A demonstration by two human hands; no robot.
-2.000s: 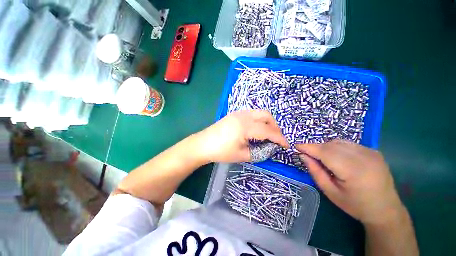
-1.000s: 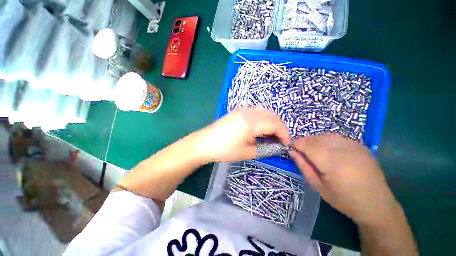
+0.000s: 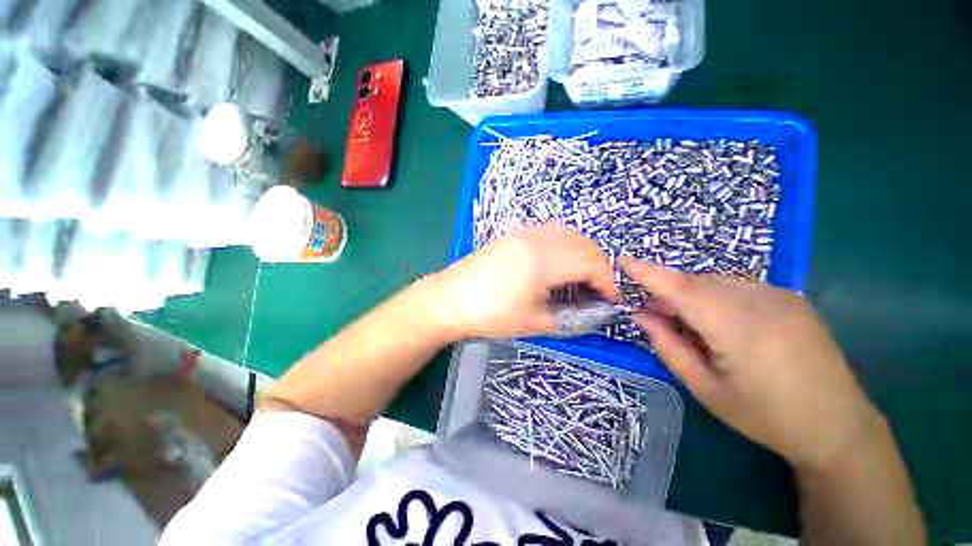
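Note:
My left hand (image 3: 528, 283) is over the near side of the blue tray (image 3: 806, 203), closed on a bunch of thin silvery pins (image 3: 584, 311). My right hand (image 3: 735, 347) is beside it, thumb and forefinger pinched at the left fingertips on a small silvery part (image 3: 631, 293); whether it is a sleeve or a pin cannot be told. Short silvery sleeves (image 3: 703, 203) fill most of the tray, with loose pins (image 3: 522, 176) at its left end. Long silvery pieces (image 3: 565, 416) lie in the near clear box (image 3: 663, 448).
Beyond the tray stand a clear box of small silvery parts (image 3: 509, 48) and one of white packets (image 3: 624, 37). A red smartphone (image 3: 373, 126), a white tub with orange print (image 3: 302, 226), a metal bracket (image 3: 323, 69) and wrapped white stacks (image 3: 96, 160) are at the left.
My right thumb and forefinger are spread wider than one second ago, and more of the small part shows between the hands. The view has shifted slightly.

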